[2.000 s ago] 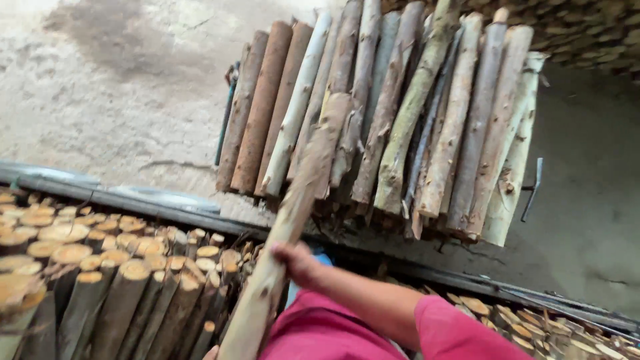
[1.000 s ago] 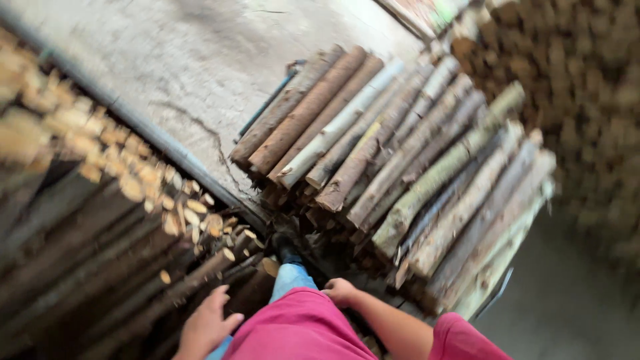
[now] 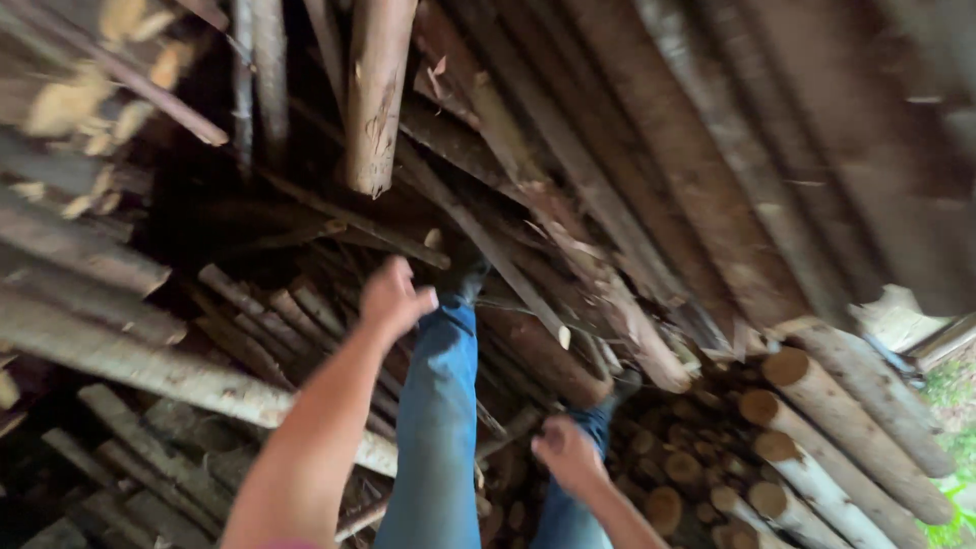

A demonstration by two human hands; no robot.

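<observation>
My left hand (image 3: pixel 393 299) is over the logs beside my jeans-clad leg (image 3: pixel 438 412), with nothing in it; its thumb stands apart from the blurred fingers. Near my other knee is my right hand (image 3: pixel 568 454), its fingers curled, with no object visible in it. A peeled log (image 3: pixel 374 114) points down toward my left hand from the top. Thin branches (image 3: pixel 488 236) lie between and beyond my feet. A long pale log (image 3: pixel 191 385) reaches behind my left forearm.
Long bark-covered logs (image 3: pixel 656 152) lean side by side at the upper right. Cut logs (image 3: pixel 831 427) are stacked at the lower right, with round log ends (image 3: pixel 663 507) beside them. Shorter logs (image 3: pixel 145 465) fill the lower left. Some green leaves (image 3: pixel 942 503) show at the right edge.
Two seconds ago my right hand held a log; one second ago both hands were free of it. The view has swung from the stacked logs down to my legs among loose logs.
</observation>
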